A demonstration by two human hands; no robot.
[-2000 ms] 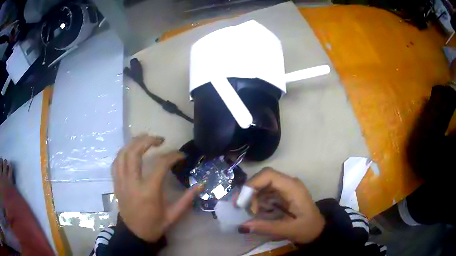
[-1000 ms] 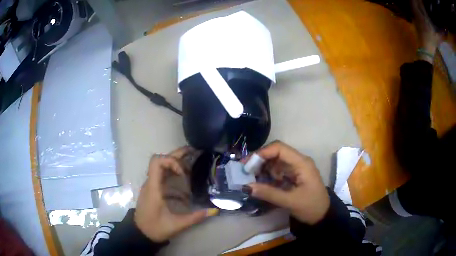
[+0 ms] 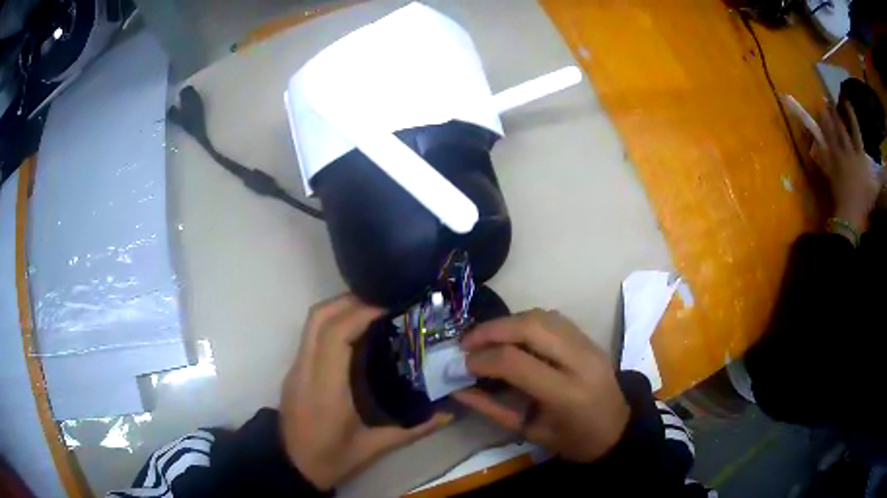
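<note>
The black camera head shell lies open side up below the camera body, which has a white cover and two white antennas. Thin coloured wires run between them. My left hand grips the shell around its left side, thumb at the lower rim. My right hand holds a pale square pad by its right edge, over the board in the shell. The pad and my fingers hide part of the board. A small white block shows at the wires.
The black pigtail cable lies on the mat at the left. Plastic-covered white sheets are further left. A torn white paper lies at the mat's right edge. Another person's hand and dark sleeve are at the right.
My left hand has closed around the head shell. My right hand has brought the pad down over the board. The small white cylinder-like piece at my right fingertips no longer shows there. The view has shifted.
</note>
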